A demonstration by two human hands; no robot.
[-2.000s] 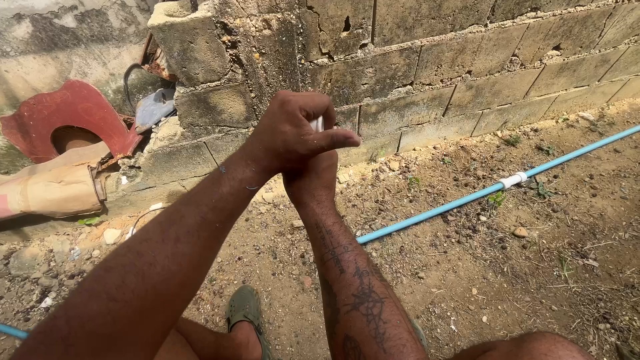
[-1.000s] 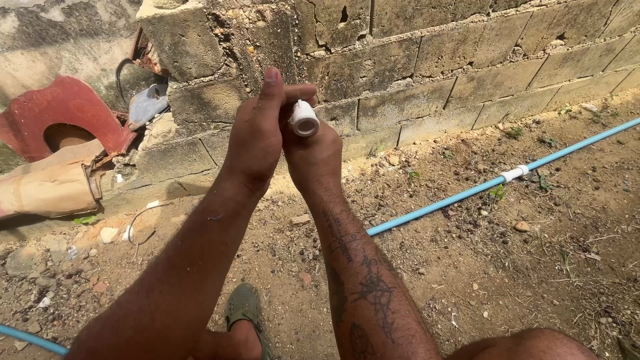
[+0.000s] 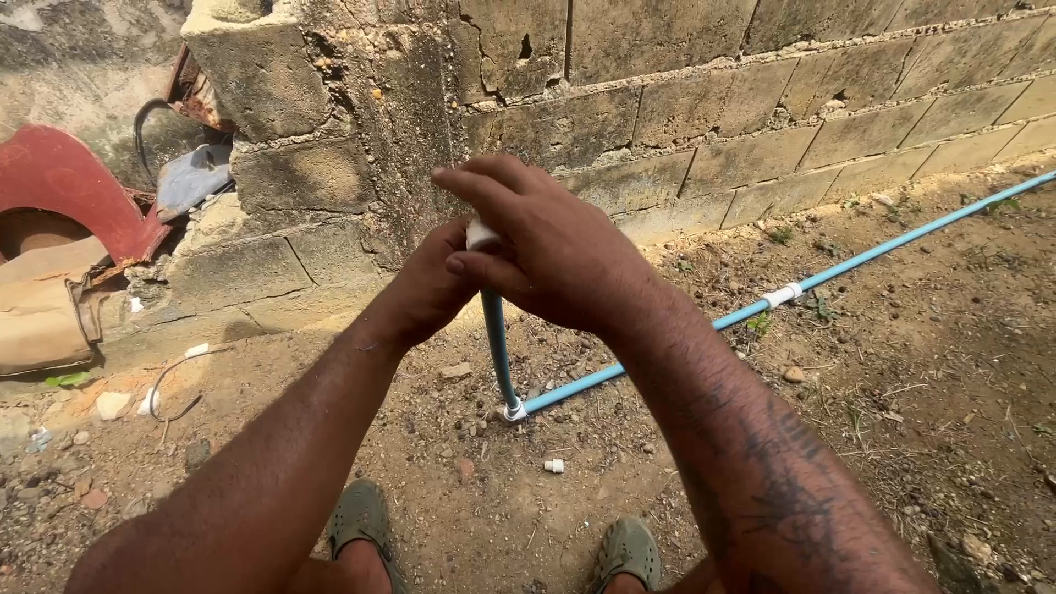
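Note:
A blue pipe (image 3: 495, 351) rises from a white elbow fitting (image 3: 515, 410) on the ground to my hands. At its top, a white plastic fitting (image 3: 480, 236) shows between my fingers. My left hand (image 3: 425, 289) is closed around the top of the pipe, its fingers mostly hidden. My right hand (image 3: 549, 239) lies over the white fitting with thumb and fingers about it. From the elbow a long blue pipe (image 3: 891, 246) runs right along the ground, with a white coupling (image 3: 782, 294) on it. A small white fitting (image 3: 553, 466) lies on the dirt.
A cracked concrete block wall (image 3: 726, 165) stands ahead. At the left lie a red metal piece (image 3: 74, 177), a brown paper sack (image 3: 41, 318) and a thin dark wire (image 3: 169, 396). My feet in green clogs (image 3: 629, 549) stand on the stony ground.
My hands have shifted; my right hand now lies over the white fitting, whose open end faced me one second ago. The upright pipe, the elbow and the small loose fitting have come into sight.

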